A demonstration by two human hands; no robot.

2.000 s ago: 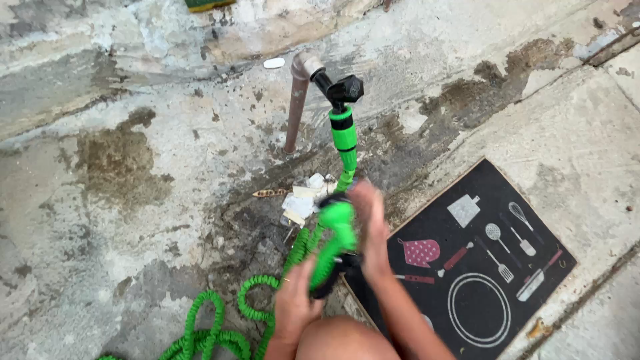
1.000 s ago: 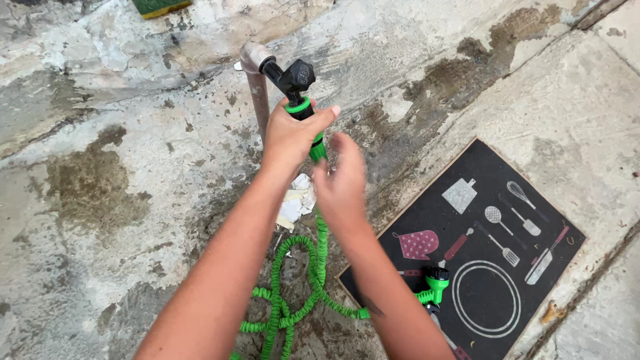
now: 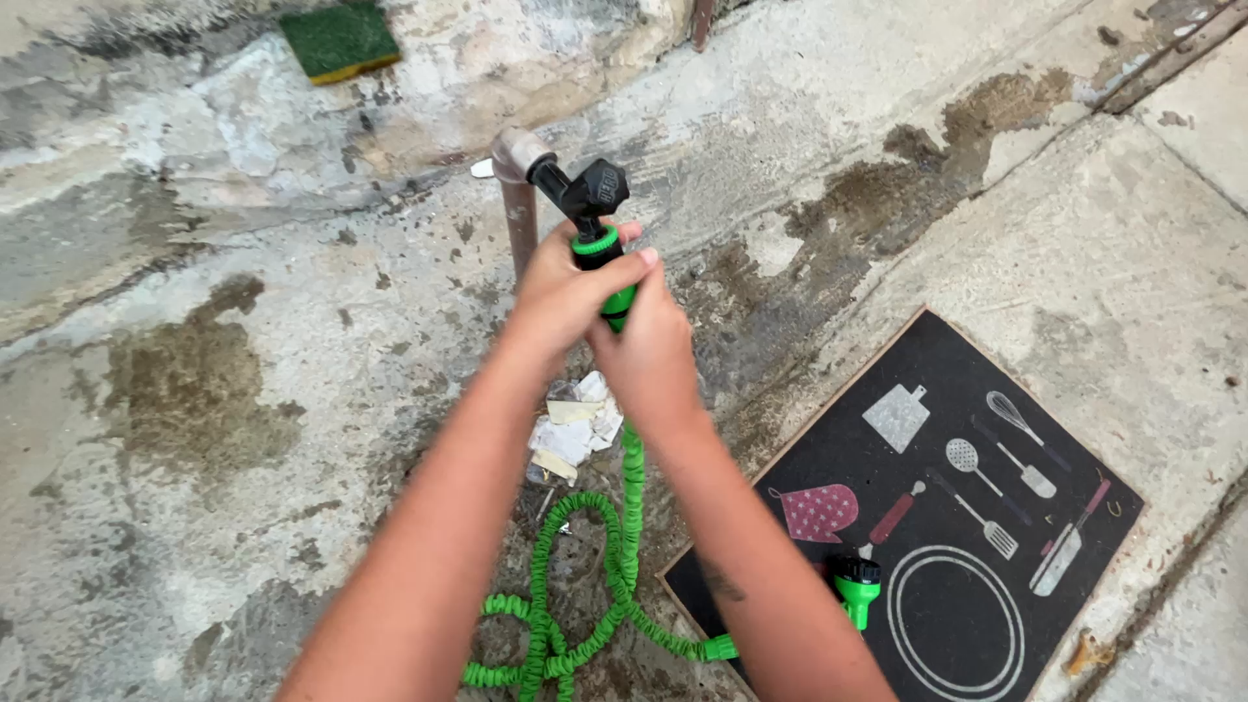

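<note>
Both hands are wrapped around the green and black hose connector (image 3: 599,252) just below the black plastic tap (image 3: 585,190). My left hand (image 3: 565,283) holds its upper part, thumb across the front. Against it, my right hand (image 3: 648,346) grips the lower green end. The tap sits on an elbow of brown pipe (image 3: 520,154). From under my right hand the green expandable hose (image 3: 632,487) drops and loops on the ground. The green spray nozzle (image 3: 858,588) lies on the black mat, partly behind my right forearm.
The black mat (image 3: 848,434) with printed kitchen utensils lies at the lower right. White scraps (image 3: 575,424) lie on the concrete below the pipe. A green and yellow scouring sponge (image 3: 339,41) rests on the ledge at the upper left.
Two seconds ago the spray nozzle was between my hands; now it lies on the mat and both hands are at the tap connector. My right hand has closed around the connector's lower end.
</note>
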